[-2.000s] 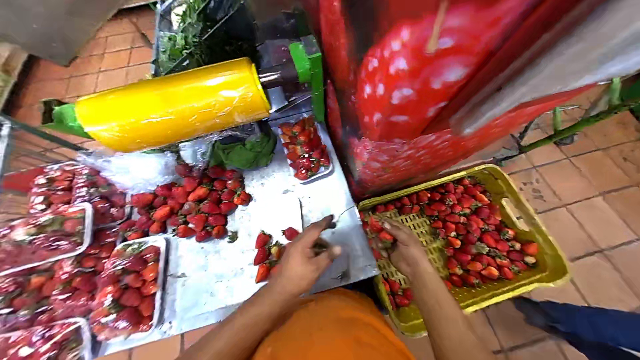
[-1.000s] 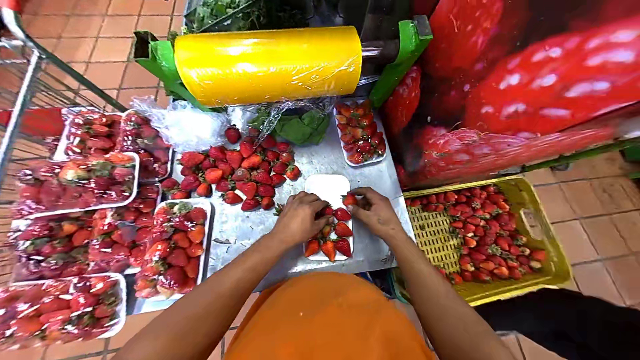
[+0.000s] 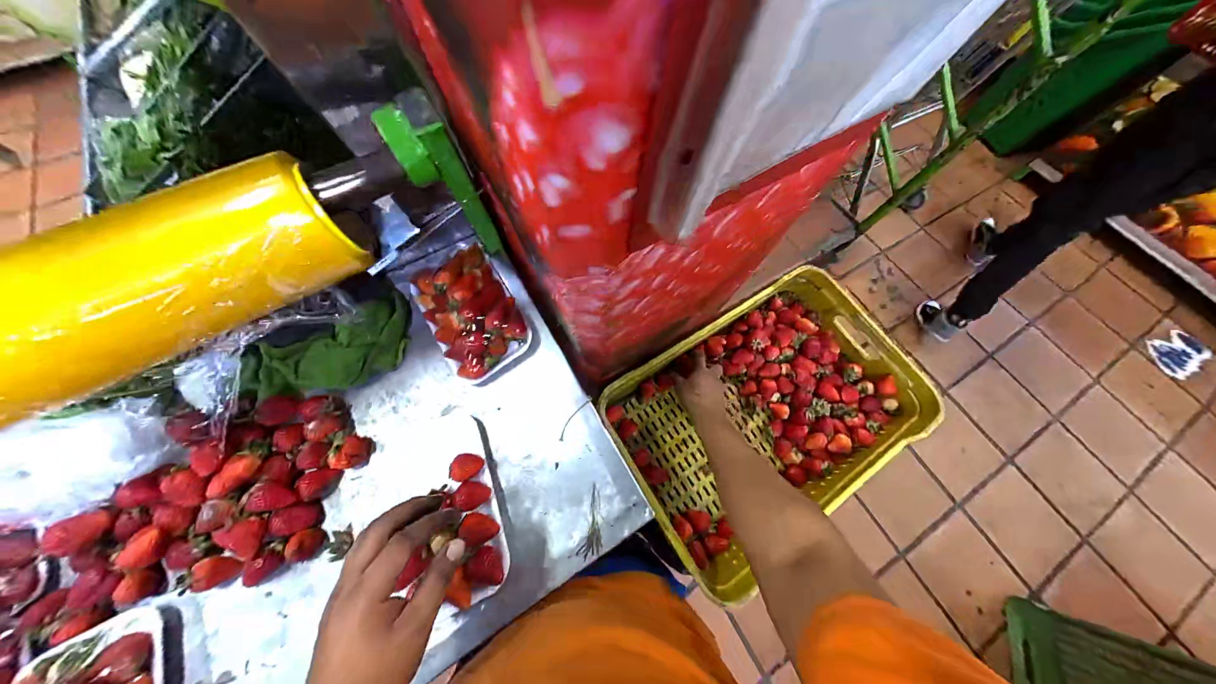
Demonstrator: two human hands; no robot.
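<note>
My left hand [image 3: 385, 589] rests over a white foam tray [image 3: 439, 432] on the metal table, its fingertips at the strawberries [image 3: 480, 527] in the tray's near half. Whether it grips one is unclear. My right arm reaches down into a yellow plastic crate [image 3: 926, 408], where my right hand [image 3: 698, 375] is at the strawberries by the far side; its fingers are mostly hidden. More strawberries [image 3: 807, 380] lie heaped in the crate's right part. A loose pile of strawberries [image 3: 237, 494] sits on the table left of the tray.
A yellow roll of plastic film [image 3: 180, 275] on a green bracket [image 3: 437, 161] spans the back left. Near it are a green cloth [image 3: 328, 351] and a filled strawberry tray [image 3: 470, 313]. Filled packs stand at the lower left. A person's legs [image 3: 1054, 209] show at right.
My right hand has moved from the tray on the table into the yellow crate. My left hand stays at the tray. The view has swung to the right.
</note>
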